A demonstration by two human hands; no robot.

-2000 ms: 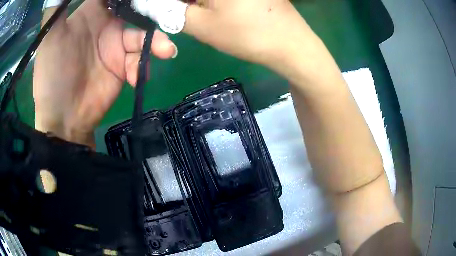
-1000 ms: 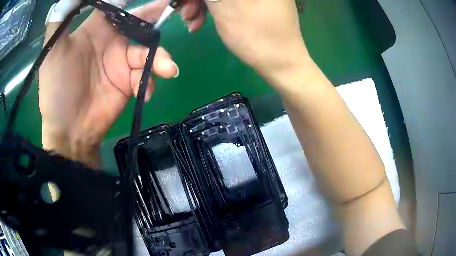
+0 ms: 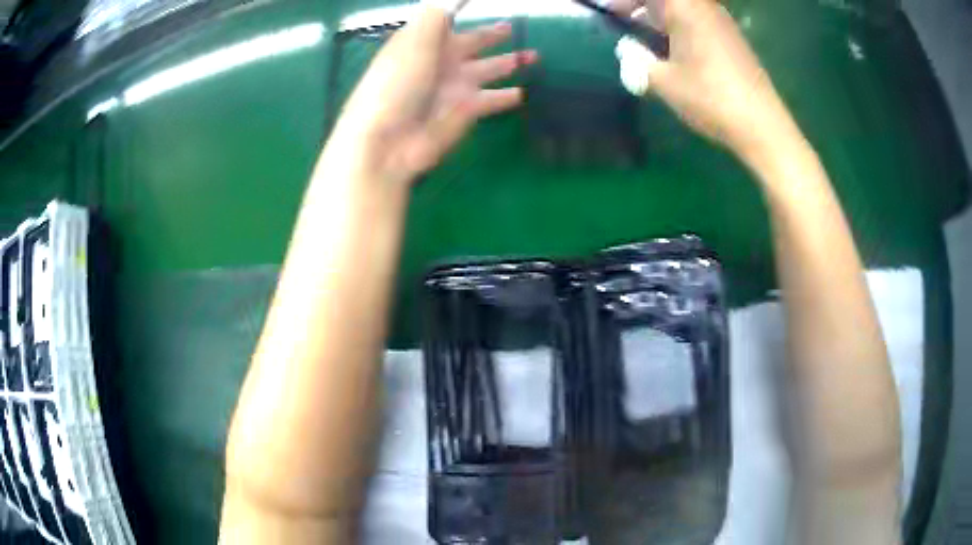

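Note:
My left hand (image 3: 458, 91) is at the top centre, blurred, fingers apart; its thumb side is cut off by the top edge, so I cannot tell whether it holds anything. My right hand (image 3: 698, 69) is at the top right, closed on the dark slim handle of the trimming knife (image 3: 637, 30); the blade is not visible. A white finger cot shows on it. Two stacks of black phone middle frames, a left stack (image 3: 496, 500) and a right stack (image 3: 712, 415), stand side by side between my forearms, below both hands.
The stacks rest on a white sheet (image 3: 755, 351) over the green mat (image 3: 203, 192). White layered trays (image 3: 75, 319) with dark pattern stand at the far left. A blurred dark patch (image 3: 586, 122) lies between my hands. Shiny clear plastic (image 3: 160, 21) is at the upper left.
The view has shifted left, showing the trays. The frame held close in my left hand is no longer visible. Both hands are farther apart, near the top edge.

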